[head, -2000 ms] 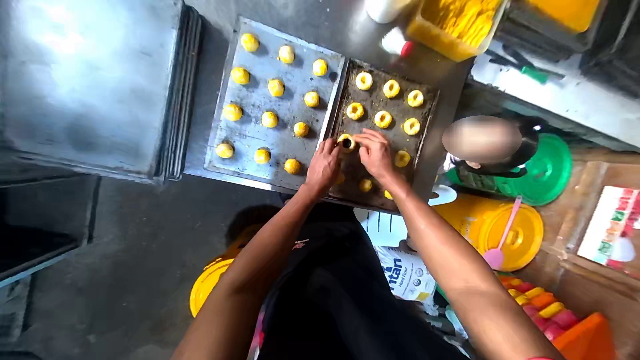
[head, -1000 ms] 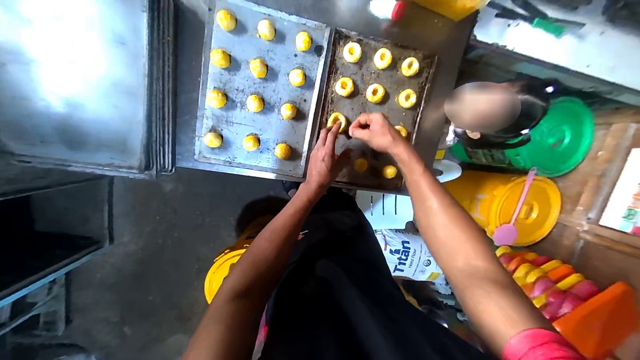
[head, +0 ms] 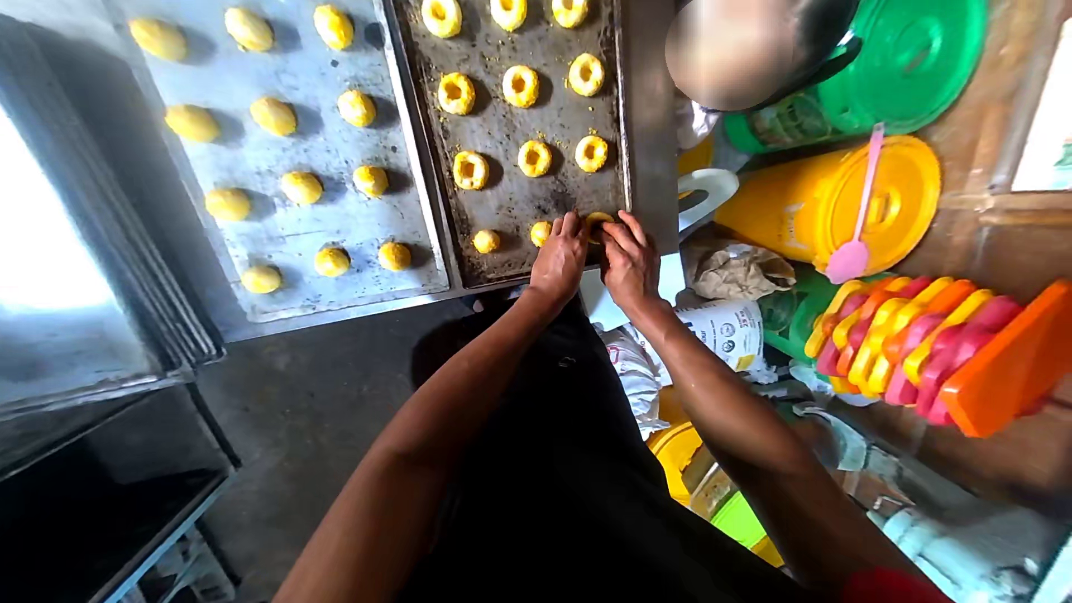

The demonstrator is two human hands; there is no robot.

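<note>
Both hands work at the near right corner of a dark metal baking tray. My right hand has its fingers on a yellow dough ring. My left hand touches or nearly touches the left side of that ring, beside a small yellow dough ball. Another dough ball sits further left in the same row. Behind them stand several rows of hollowed dough pieces. A lighter metal tray on the left carries several rounded yellow dough pieces.
Stacked metal trays stand at the far left. Another person's head is at the upper right, near a green lidded bucket. A yellow bucket with a pink scoop and stacked coloured plastic stools are at the right.
Both hands have moved from a ring further back on the dark tray to the piece at its near right corner. The view has shifted and sits closer to the trays' near edge.
</note>
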